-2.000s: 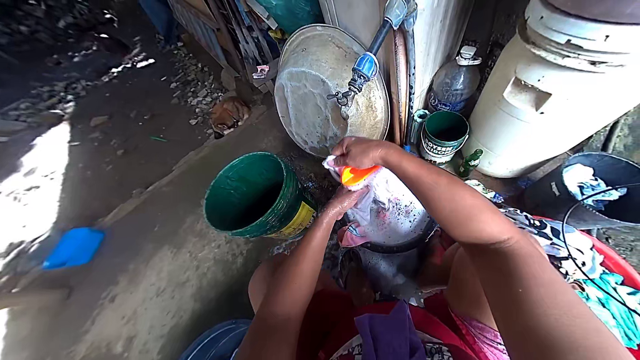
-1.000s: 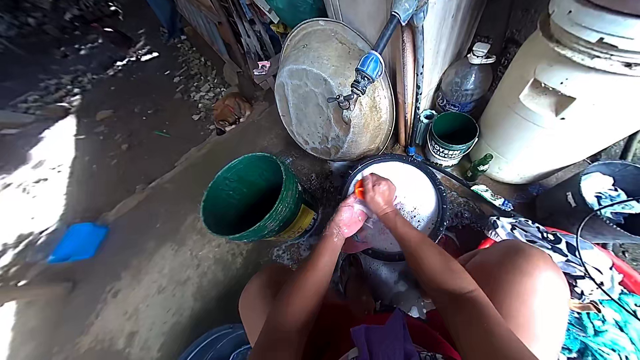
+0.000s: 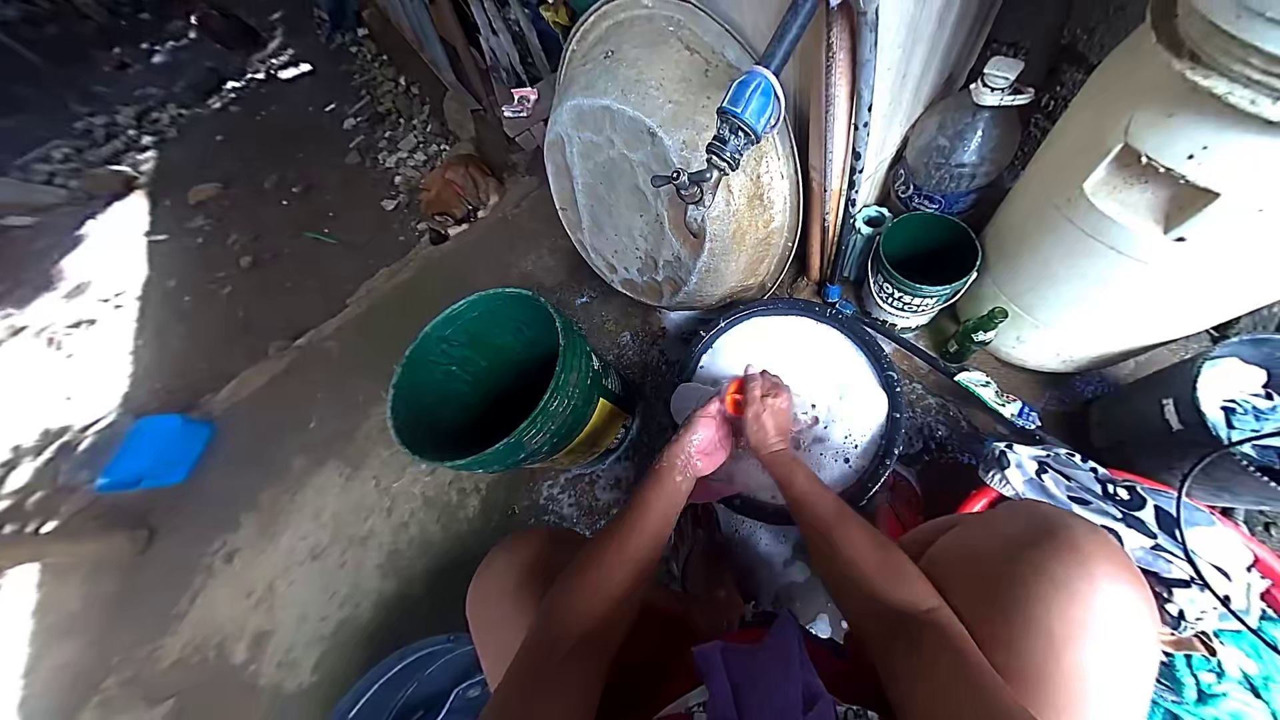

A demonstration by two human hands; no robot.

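A black basin (image 3: pixel 890 430) full of white suds stands on the wet ground between my knees. Over its left part, my right hand (image 3: pixel 768 410) is closed on an orange object (image 3: pixel 735 397), probably a scrub brush, mostly covered by the fingers. Close beside it, my left hand (image 3: pixel 706 438) holds wet pinkish-white cloth (image 3: pixel 690 400), part of which hangs near the basin rim. The two hands meet at the orange object. Suds cling to my left wrist.
A green bucket (image 3: pixel 480 380) stands left of the basin. Behind are a large metal basin (image 3: pixel 660 170), a faucet (image 3: pixel 700 180), a small bucket (image 3: pixel 925 260), a green bottle (image 3: pixel 975 335) and a white drum (image 3: pixel 1110 220). Patterned laundry (image 3: pixel 1100 500) lies at right; a dog (image 3: pixel 460 190) rests behind.
Two seconds ago, the cloth and orange object were held up over the basin's far side. Both hands have since come lower and nearer to me, and more of the suds shows.
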